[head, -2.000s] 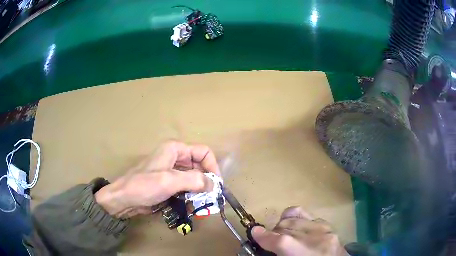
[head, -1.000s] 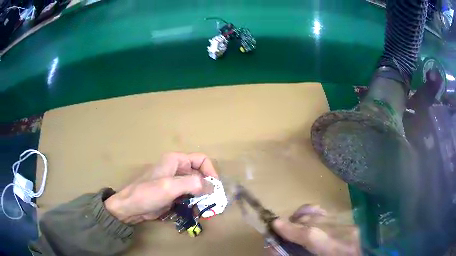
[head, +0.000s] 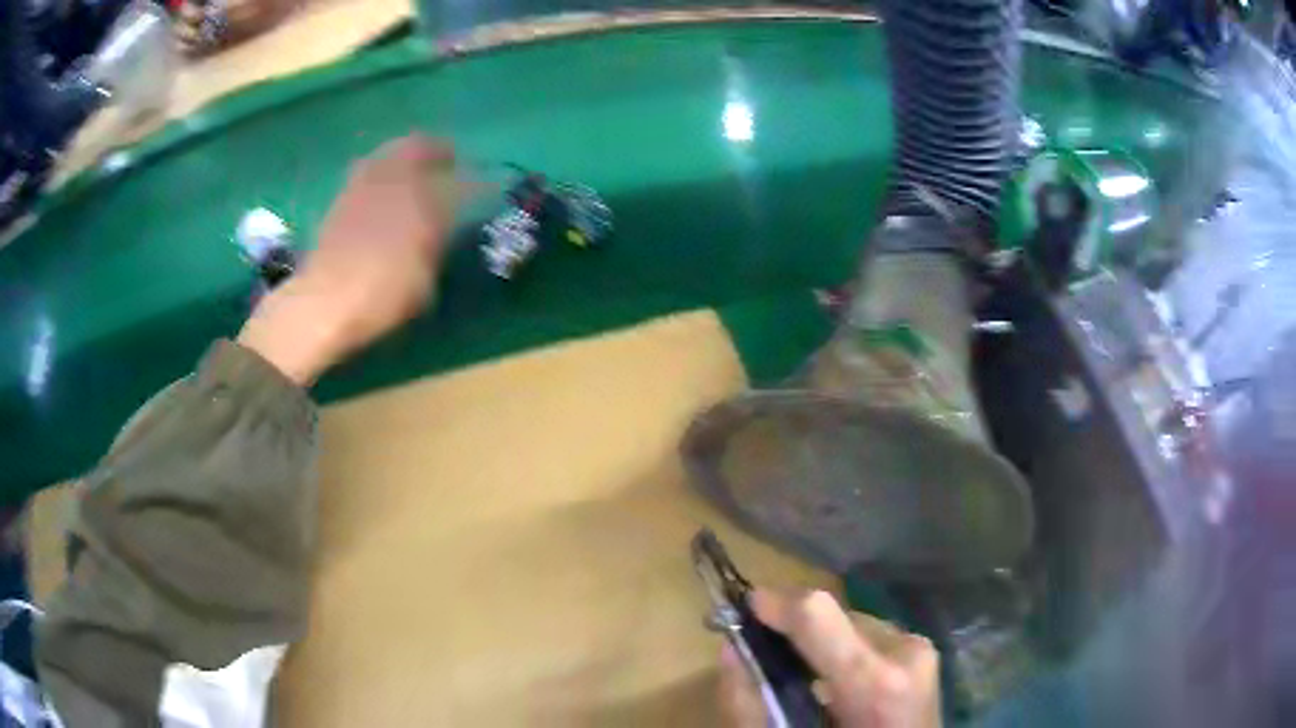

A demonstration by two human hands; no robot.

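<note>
My left hand is blurred and reaches over the green belt. Its fingers point up and right, and whether they hold anything cannot be told. A white part with a dark piece sits on the belt just left of this hand. A board-and-housing assembly, white on the left and dark with a yellow spot on the right, lies on the belt right of the fingers. My right hand grips the black soldering iron low over the cardboard, with the thin metal tube beside its tip.
The tan cardboard sheet lies below the green belt. The dirty fume hood and its ribbed hose stand right of centre. A black box is behind the hood. White material shows under my left sleeve.
My left hand has moved from the cardboard up and left over the belt. The white housing is no longer beside the iron. The view has shifted right. My right hand still holds the iron.
</note>
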